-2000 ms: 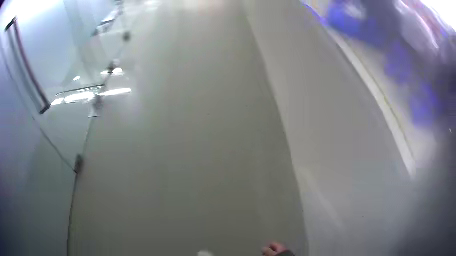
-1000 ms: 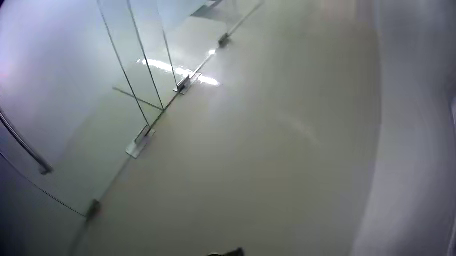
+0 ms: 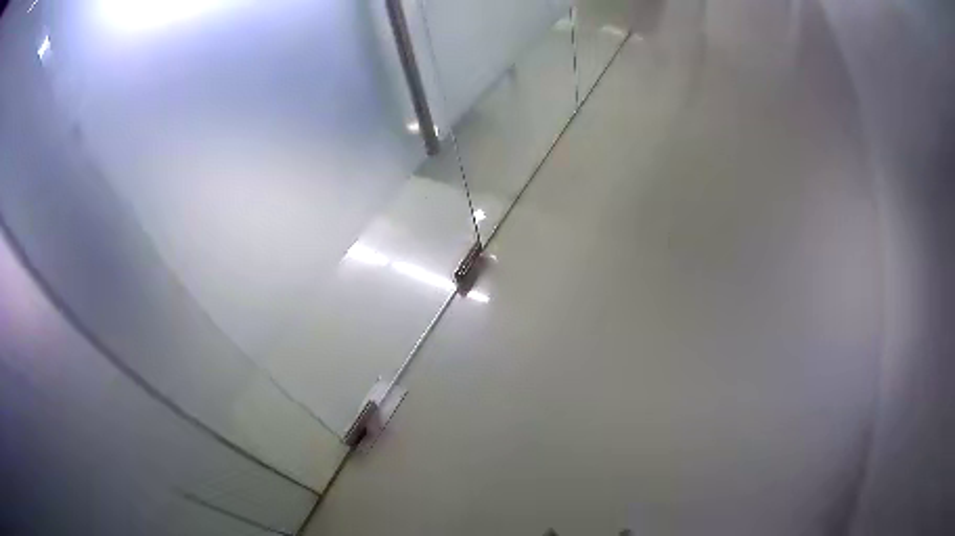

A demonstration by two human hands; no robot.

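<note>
Neither of my hands is in view. A frosted glass door (image 3: 251,209) stands at the left, with a long vertical metal handle (image 3: 414,79) at the top centre-left. Small metal fittings sit at the foot of the glass, one lower (image 3: 361,422) and one higher (image 3: 469,268). Two small dark shapes show at the bottom edge, too cut off to tell what they are.
A pale glossy floor (image 3: 649,314) runs ahead along the glass line, with bright light reflections at the foot of the glass. A pale grey blurred surface (image 3: 927,272) borders it on the right.
The view has moved along and turned toward the glass wall. The hand seen at the bottom two seconds ago is out of view. The crowded blue and purple area at the right is gone.
</note>
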